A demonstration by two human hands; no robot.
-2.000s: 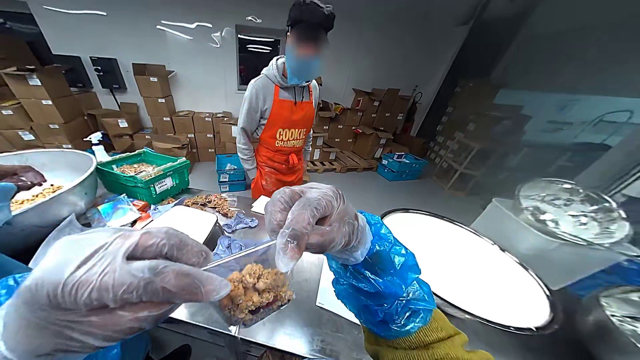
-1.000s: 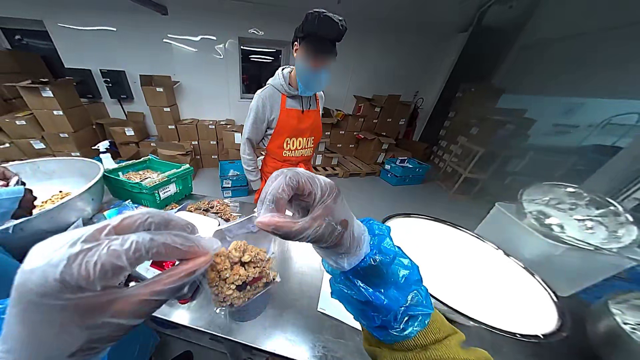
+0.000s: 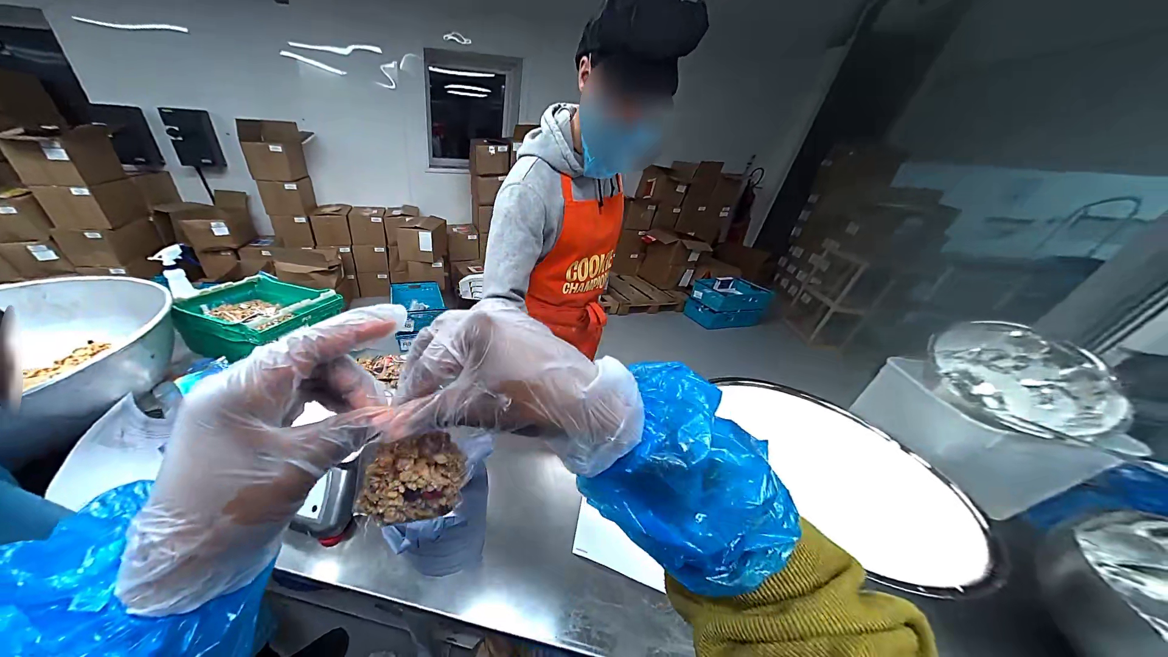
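Note:
Both my hands wear clear plastic gloves over blue plastic sleeve covers. Between them hangs a small clear plastic bag of granola clusters (image 3: 415, 479), its top pinched by my left hand (image 3: 265, 456) and my right hand (image 3: 520, 383). The fingertips of the two hands meet at the bag's top edge. Behind the bag, partly hidden, a kitchen scale (image 3: 327, 504) stands on the steel table (image 3: 511, 557). More granola (image 3: 381, 368) lies beyond my fingers.
A metal bowl (image 3: 137, 319) with granola and a green crate (image 3: 260, 339) stand left. A person in an orange apron (image 3: 570, 265) stands across the table. A large round white surface with a dark rim (image 3: 849, 484) and a translucent bin (image 3: 985, 447) are right. Cardboard boxes (image 3: 91, 214) line the wall.
My hands have come together at the bag's top, where they were farther apart before. The bag now hangs below my fingers. The person across the table has moved closer and leans toward the table.

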